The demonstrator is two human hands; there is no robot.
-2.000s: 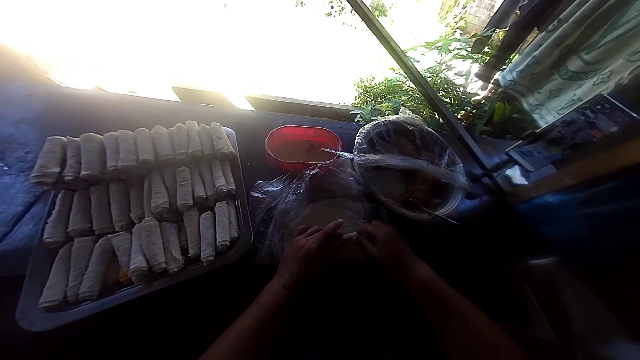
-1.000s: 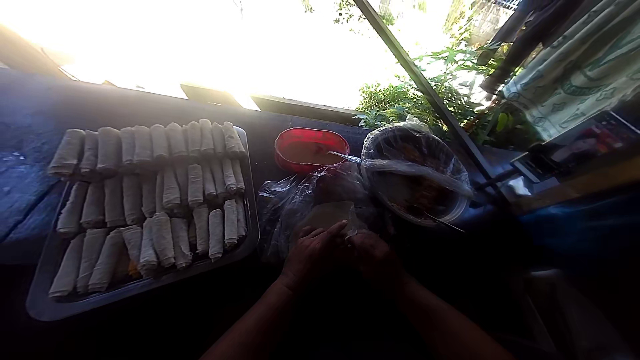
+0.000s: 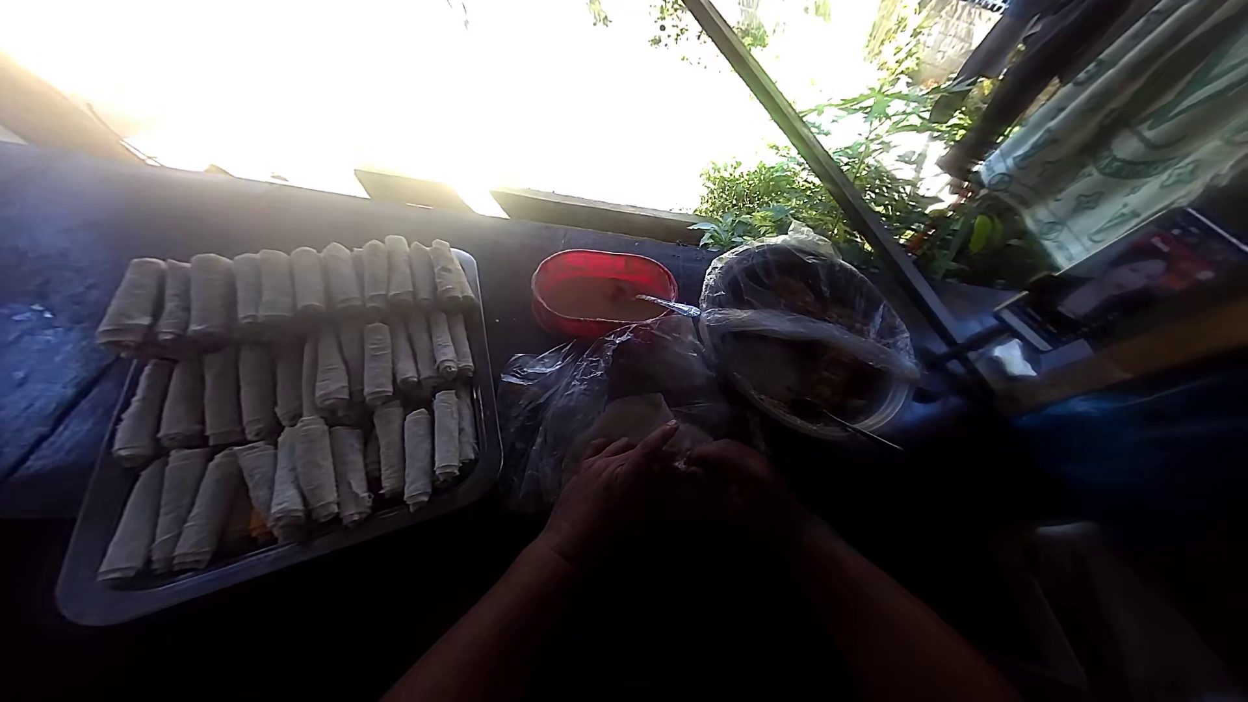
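My left hand [image 3: 606, 487] and my right hand [image 3: 746, 483] lie close together over a thin pale wrapper [image 3: 632, 417], which rests on clear plastic sheeting [image 3: 541, 390]. The fingertips are at the wrapper's lower part; deep shadow hides what is between them. Left of my hands, a metal tray [image 3: 210, 597] bears many rolled wrappers [image 3: 317, 468] in stacked rows. Beyond the plastic stands a red oval tub [image 3: 554, 317] of cloudy liquid, with a utensil handle across its rim. To its right is a bowl of dark filling [image 3: 829, 375], partly under clear plastic, with a spoon handle [image 3: 863, 429] sticking out.
A slanted metal bar [image 3: 829, 175] rises behind the bowl, with green plants [image 3: 770, 200] beyond it. A printed box [image 3: 1131, 278] lies on a ledge at the right, below a hanging patterned cloth [image 3: 1121, 146]. Bright light floods in behind the table.
My hands have stayed close together at the wrapper, with small finger movements. The tray, tub and bowl have kept their places relative to one another.
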